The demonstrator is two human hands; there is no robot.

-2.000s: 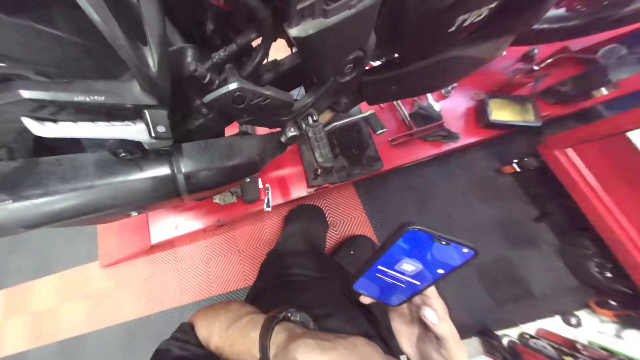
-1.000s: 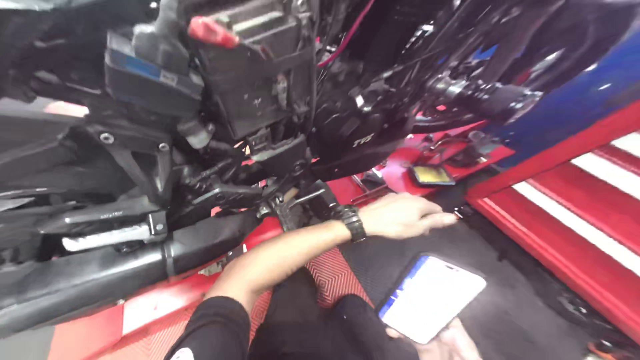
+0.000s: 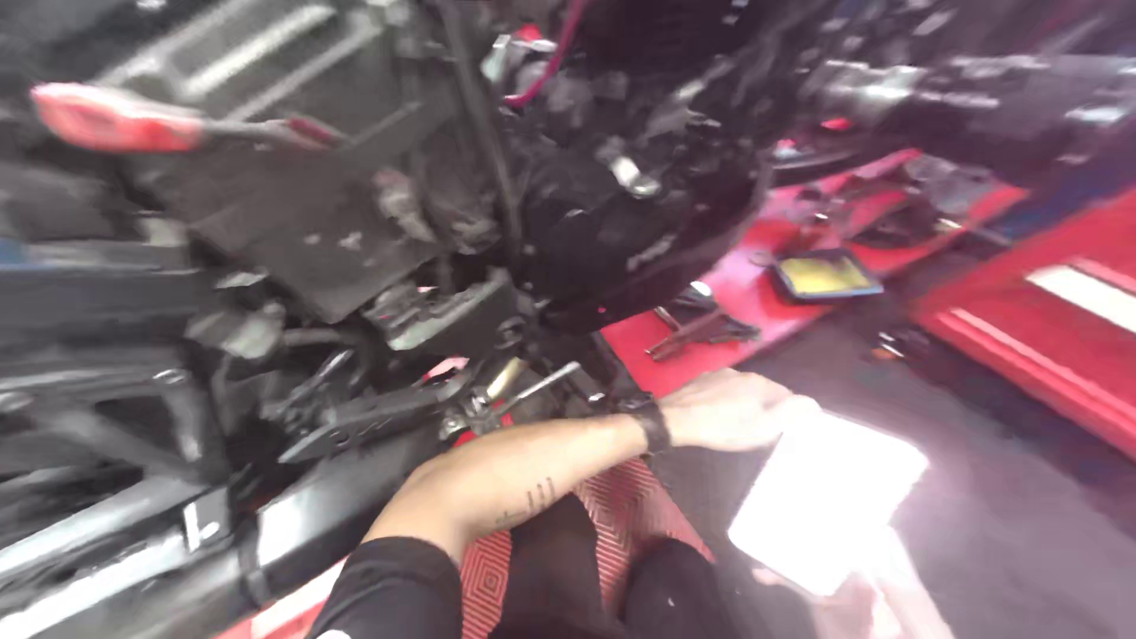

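A smartphone [image 3: 830, 501] with a glaring white screen rests in my right hand [image 3: 874, 595], which grips it from below at the lower right. My left hand [image 3: 741, 408], with a dark watch on its wrist, reaches across to the phone's upper left corner. Its fingertips blur into the glare, so whether they touch the phone or how they are bent cannot be told. Beyond my left forearm stands a partly stripped motorcycle, with its dark engine cover [image 3: 621, 240] above and its exhaust [image 3: 311, 524] at lower left.
On the red lift platform [image 3: 754, 257] lie a tray with something yellow [image 3: 825, 273] and dark tools [image 3: 701, 328]. A red tool cabinet [image 3: 1047, 311] stands at the right. Red patterned floor tiles [image 3: 621, 506] lie beside my legs. A red-tipped part [image 3: 115, 117] juts out at upper left.
The phone's screen has gone from blue to glaring white. My left hand, low at the bottom two seconds ago, has come up and across to the phone's corner. The view has shifted.
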